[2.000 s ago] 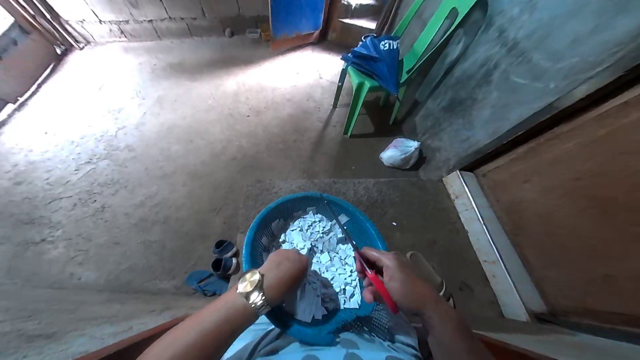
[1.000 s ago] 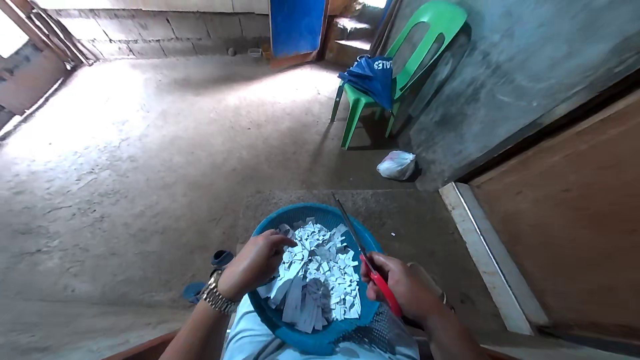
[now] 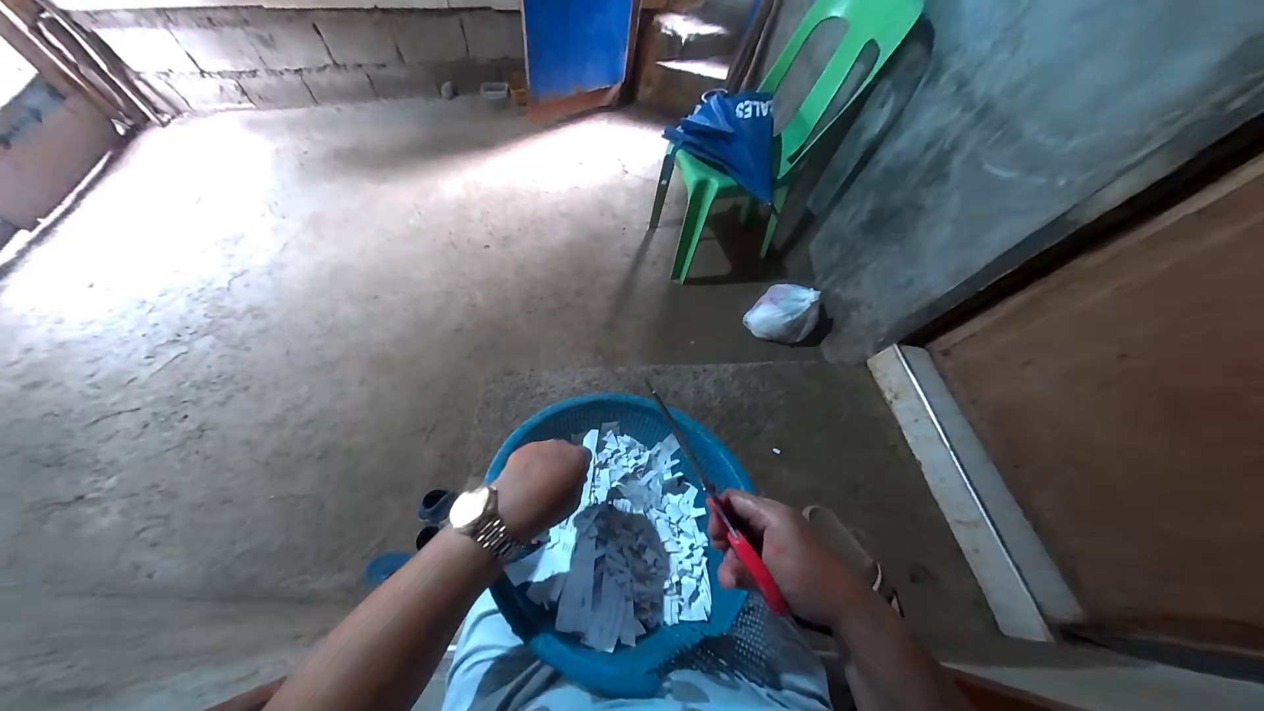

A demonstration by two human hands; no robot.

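A blue plastic basket rests on my lap, holding many small cut paper pieces and some longer paper strips. My right hand grips red-handled scissors at the basket's right side; their blades point up and away over the rim and look closed. My left hand, with a metal-band wristwatch on the wrist, is over the basket's left part beside a pale strip. Its fingers are curled and mostly hidden, so whether it holds that strip cannot be told.
A green plastic chair with a blue folded umbrella stands ahead on the right. Near it a white plastic bag lies on the concrete floor. Dark footwear and a blue slipper are left of the basket. A brown wooden panel is at right.
My left hand has moved from low over the paper to the basket's left side, and its fingers are now turned out of sight. The scissors stay in my right hand.
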